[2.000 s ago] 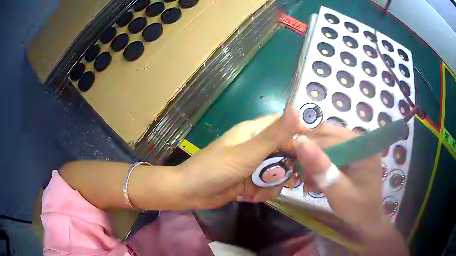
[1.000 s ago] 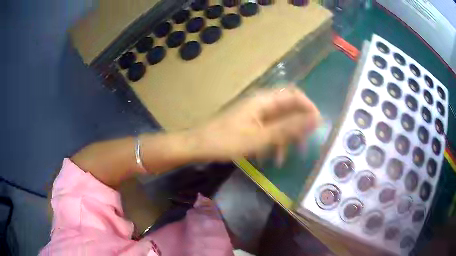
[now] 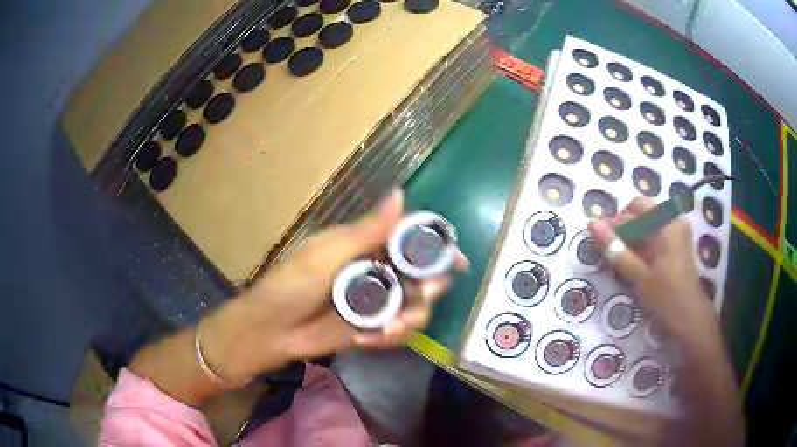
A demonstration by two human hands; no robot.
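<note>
My left hand (image 3: 306, 288) holds two speaker units side by side in front of the tray. One unit (image 3: 367, 294) lies nearer the palm and the other (image 3: 423, 245) at the fingers; both show a white ring around a dark centre. My right hand (image 3: 660, 249) is over the white foam tray (image 3: 642, 61), gripping a green pen-like hand tool (image 3: 651, 221) and with its fingertips at a unit (image 3: 588, 248) in a pocket. White-ringed units fill the near pockets, such as this one (image 3: 527, 282). Dark discs (image 3: 606, 164) with small pale centres sit in the far pockets.
A cardboard sheet (image 3: 271, 188) at left bears rows of black discs (image 3: 249, 77), on top of stacked clear trays (image 3: 384, 148). A green mat (image 3: 463, 188) lies between stack and foam tray. Red tape (image 3: 518, 68) and yellow tape mark the mat.
My left hand, which held one visible unit and then was blurred over the mat, now holds two. My right hand is back in view over the tray with the green tool.
</note>
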